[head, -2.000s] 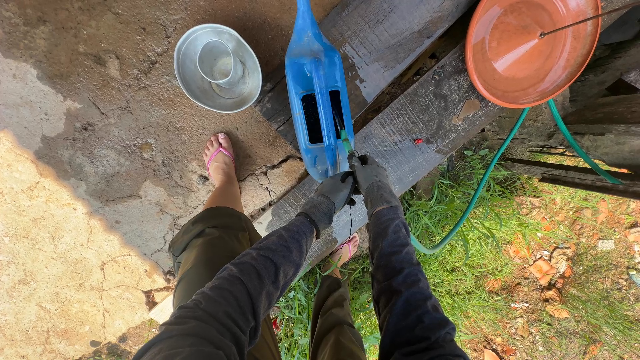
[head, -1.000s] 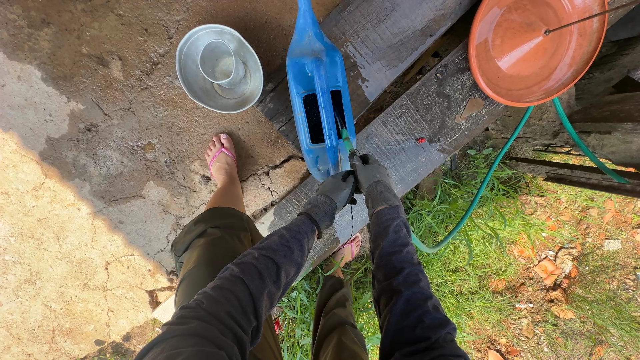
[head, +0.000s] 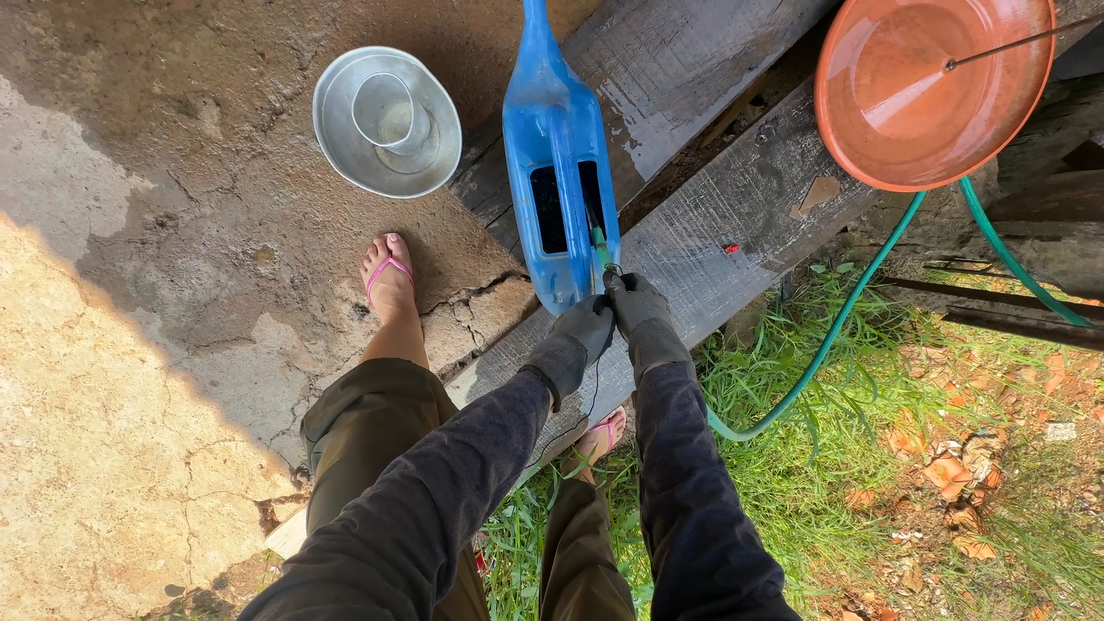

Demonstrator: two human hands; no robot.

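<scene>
A blue plastic watering can [head: 559, 112] with dark openings beside its handle lies at the upper middle, over wooden planks. At its near end, my right hand [head: 638, 310], in a grey glove, is closed around the end of a green hose [head: 601, 250] whose tip points into the right-hand opening. My left hand [head: 582, 332], gloved too, is close against it with curled fingers; what it grips is hidden. A thin dark cord [head: 591, 392] hangs down from between the hands.
A round metal ring pan [head: 331, 129] stands on the cracked concrete at left. At upper right is an orange plastic dish [head: 832, 112] with a thin rod across it. A green garden hose [head: 824, 345] loops over grass. Weathered planks [head: 690, 267] cross the middle; broken rubble lies at right.
</scene>
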